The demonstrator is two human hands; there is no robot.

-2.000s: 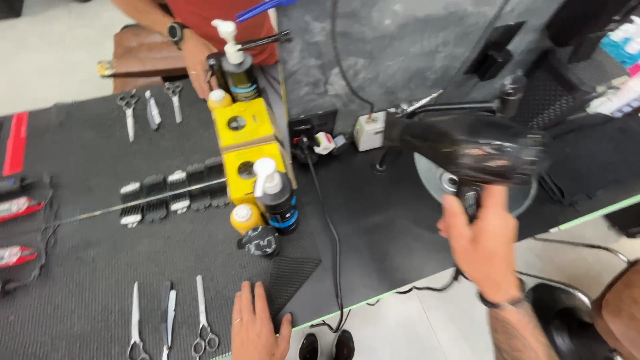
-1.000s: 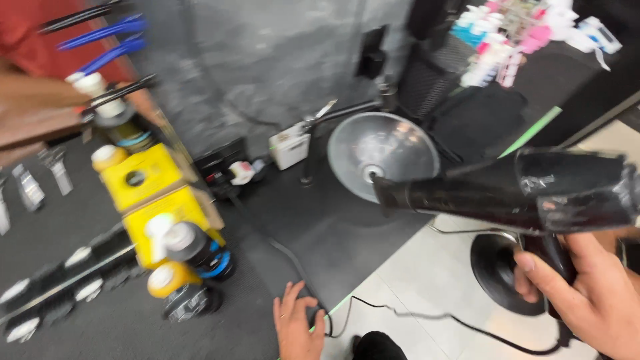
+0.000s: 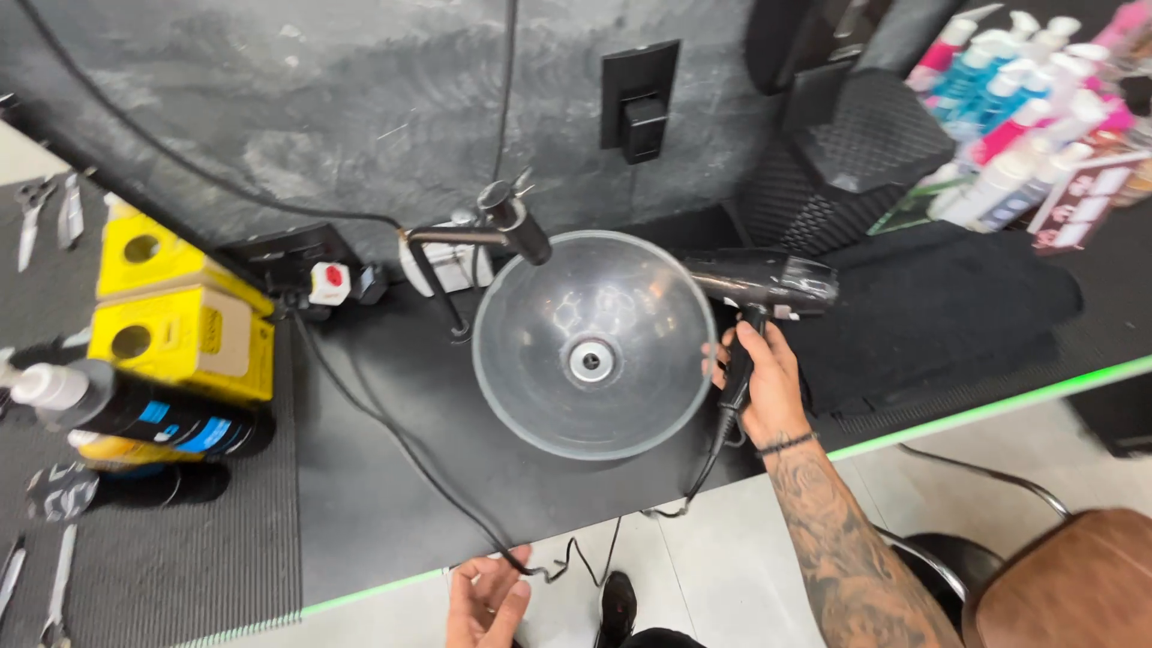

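My right hand grips the handle of a black hair dryer, which lies or is held just right of a round glass basin, its nozzle behind the basin's rim. My left hand is at the counter's front edge, fingers curled beside the black power cord; whether it pinches the cord I cannot tell. The cord runs from a wall outlet with a white plug over the counter and hangs down in loops. A black faucet leans over the basin's back left rim.
Yellow boxes and a black pump bottle stand at left, with scissors on a ribbed mat. A black towel lies at right, before spray bottles. A brown chair is at the lower right.
The hair dryer in my right hand has moved from in front of the basin to its right side. My left hand has left the countertop for its front edge. The view has swung right.
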